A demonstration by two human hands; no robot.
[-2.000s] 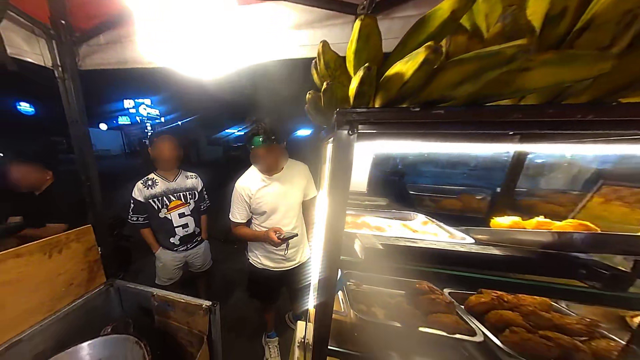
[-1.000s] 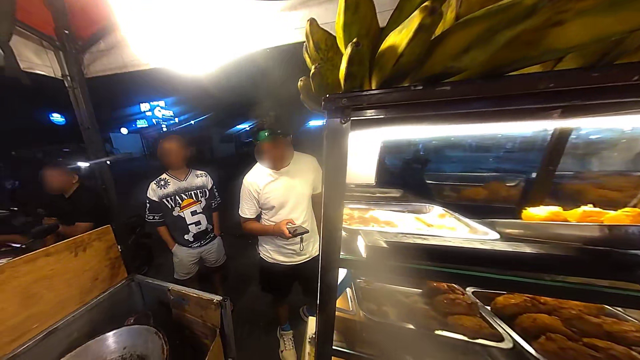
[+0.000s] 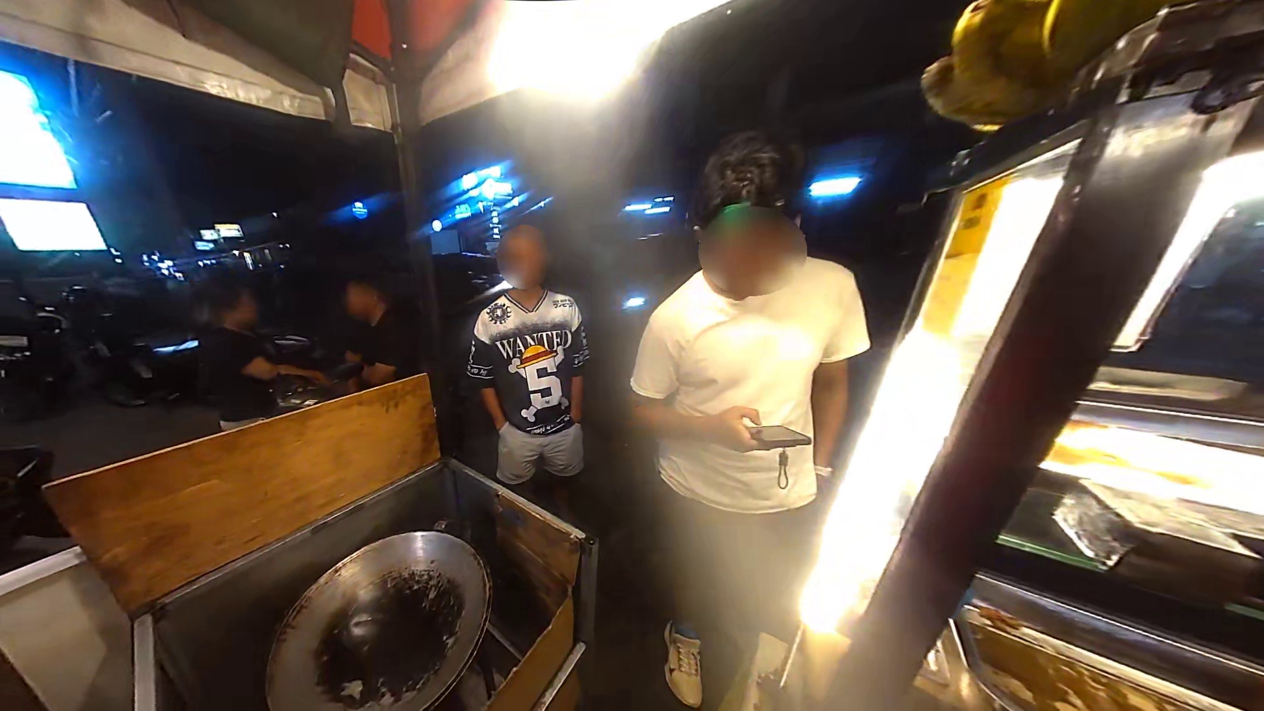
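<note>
Neither my left hand nor my right hand shows in the head view, so what they hold cannot be seen. At the lower left a wide metal wok (image 3: 380, 622) with dark liquid in it sits inside a metal-lined stall box (image 3: 247, 558). On the right stands a lit glass food display case (image 3: 1027, 395), its dark frame post slanting across the view. A metal tray (image 3: 1076, 662) with food in it lies low inside the case. Yellow-green bananas (image 3: 997, 59) rest on top.
A person in a white T-shirt (image 3: 750, 375) stands beside the case, holding a phone (image 3: 780, 436). Another person in a patterned jersey (image 3: 533, 365) stands behind the box. An upright wooden board (image 3: 267, 484) edges the box. More people are at the far left.
The view has swung left and come closer to the person in white, with more of the wok now showing. The trays of fried food seen earlier have left the view.
</note>
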